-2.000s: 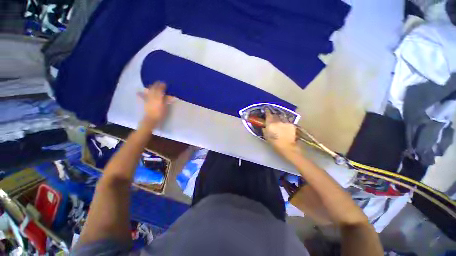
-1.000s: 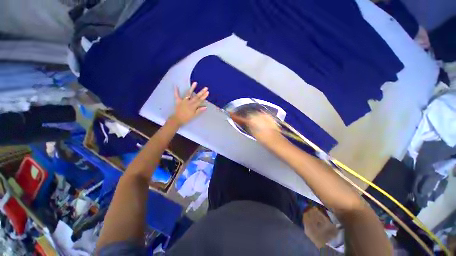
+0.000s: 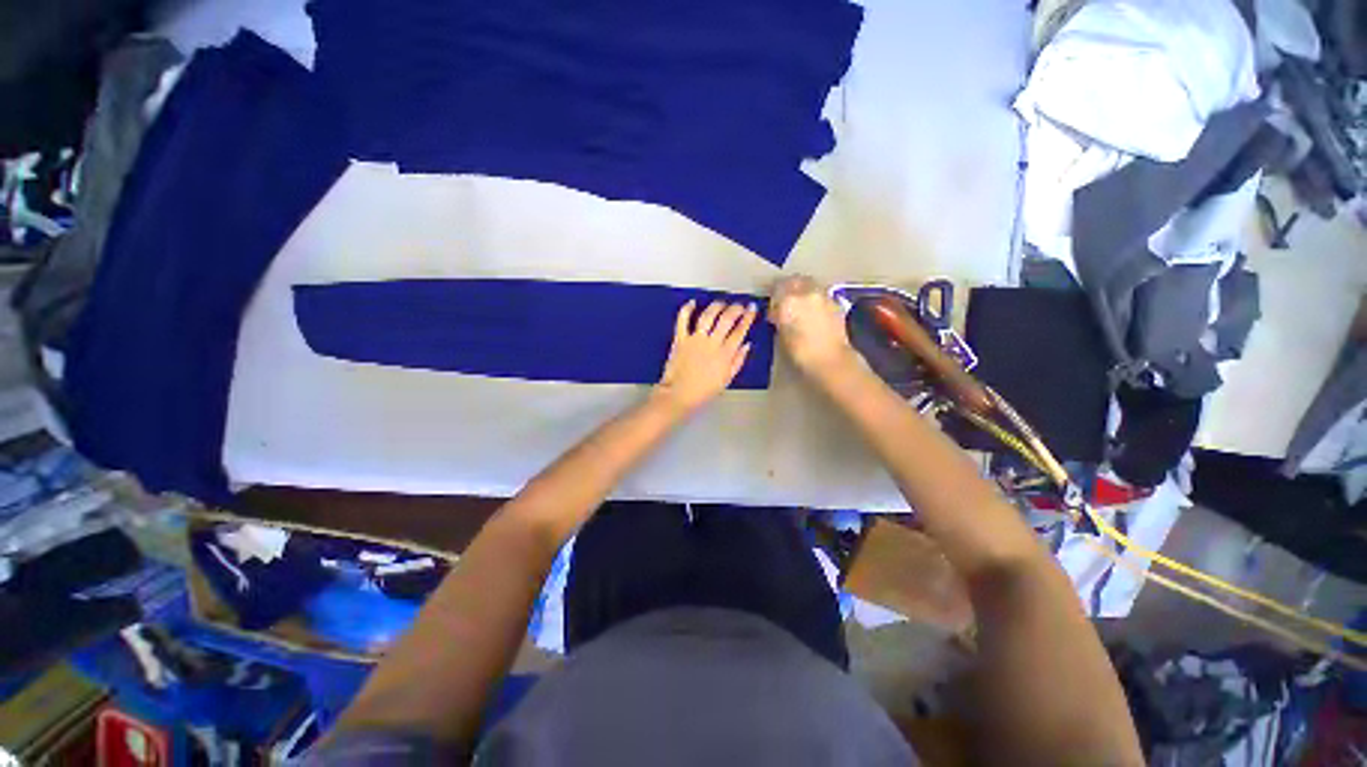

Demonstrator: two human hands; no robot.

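Observation:
A long navy cut piece (image 3: 495, 330) lies flat across the white table cover (image 3: 390, 435), its left end tapered. My left hand (image 3: 708, 352) rests on the piece near its right end, fingers apart. My right hand (image 3: 807, 322) is at the piece's upper right corner with its fingers bent together; they seem to pinch the corner. The steam iron (image 3: 918, 348) stands just right of my right hand, not held, its brown-orange handle pointing down to the right.
A navy stack (image 3: 585, 98) with stepped edges lies at the back. Another navy layer (image 3: 180, 285) hangs over the left edge. A dark square pad (image 3: 1042, 367) is right of the iron. Yellow hose (image 3: 1169, 567) runs right. White and grey cloth (image 3: 1147, 75) heaps at right.
My right hand has let go of the iron, which now stands at the right. My left hand has moved right along the navy piece. The camera view has also turned.

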